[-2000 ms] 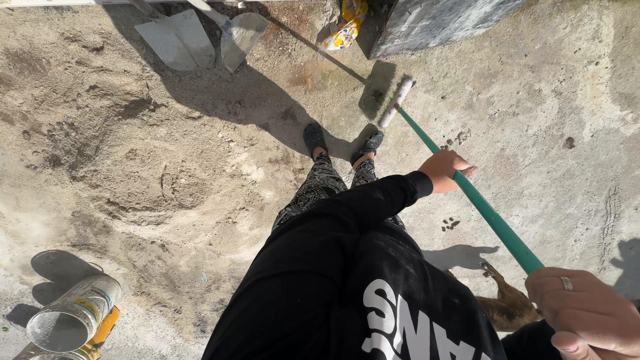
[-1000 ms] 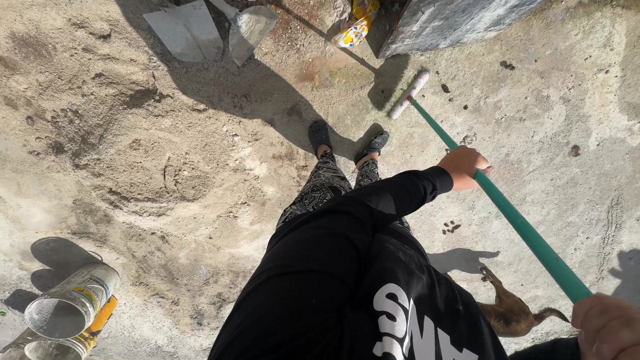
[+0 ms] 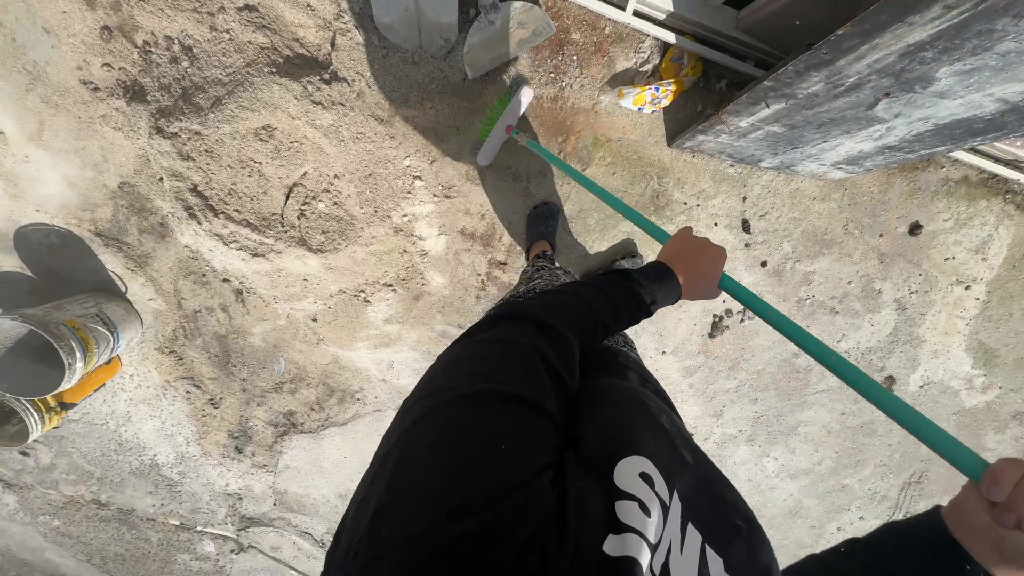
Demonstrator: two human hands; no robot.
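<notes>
A push broom with a white head, green bristles and a long green pole slants across the view. My left hand is closed around the middle of the pole. At the lower right edge, partly cut off, my right hand grips the pole near its upper end. The broom head lies on the concrete ground just beyond my dark clog, its bristles towards the heap of sand. My other shoe is partly hidden by my sleeve.
Two flat metal tool blades lie beyond the broom head. A printed plastic bag sits beside a large grey slab and a white metal frame. Whitish buckets stand at the left edge.
The broom head has moved left, from beyond my feet on the right to the sand side. Both hands have kept hold of the pole. A brown animal seen earlier at lower right is out of view.
</notes>
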